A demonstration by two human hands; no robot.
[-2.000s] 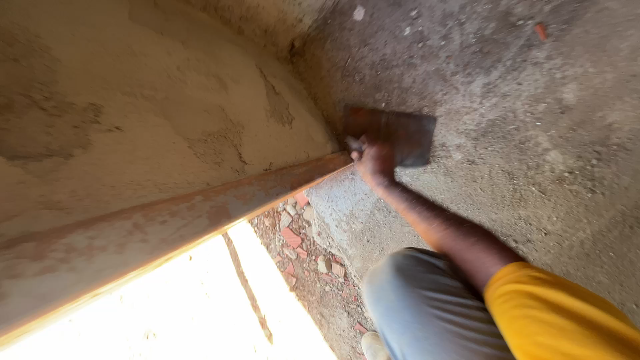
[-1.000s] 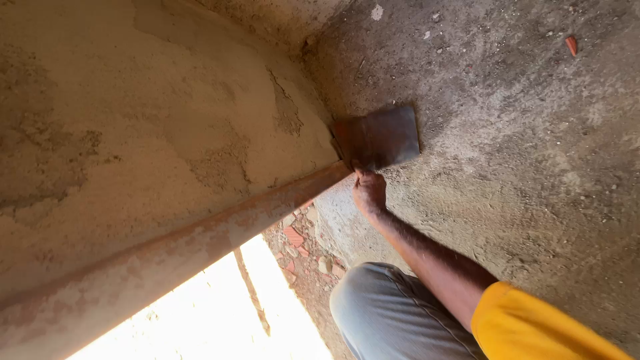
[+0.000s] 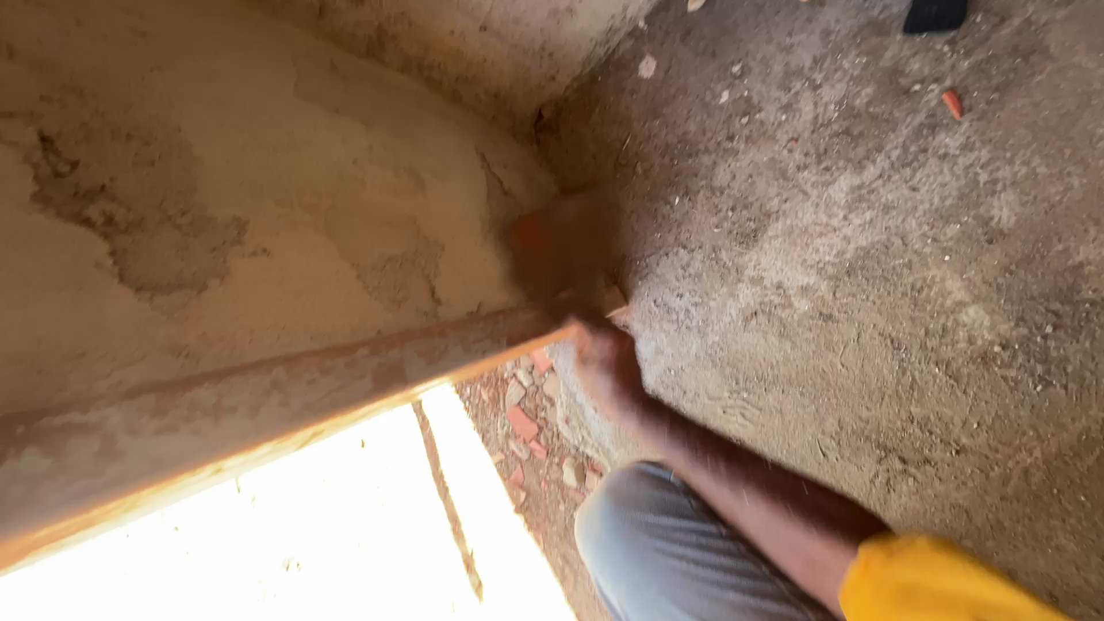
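My right hand [image 3: 604, 358] is closed at the lower end of the wall's edge strip [image 3: 259, 392], its fingers blurred by motion. From it a flat, dark, rectangular blade [image 3: 565, 246], like a plastering trowel, reaches up to the foot of the plastered wall [image 3: 345, 190]. The blade is blurred, with a rusty orange patch, and its handle is hidden by the hand. Patches of the wall's plaster are rough and broken. My left hand is out of view.
A dusty concrete floor [image 3: 819, 302] spreads right, with a red brick chip [image 3: 952, 104] and a dark object [image 3: 936, 15] on it. Brick and stone rubble [image 3: 522, 423] lies beside the sunlit opening [image 3: 259, 517]. My bent knee [image 3: 673, 535] is below the arm.
The blade was over the floor beside the wall's foot; now it has swung left against the wall's lower part. The hand still holds it.
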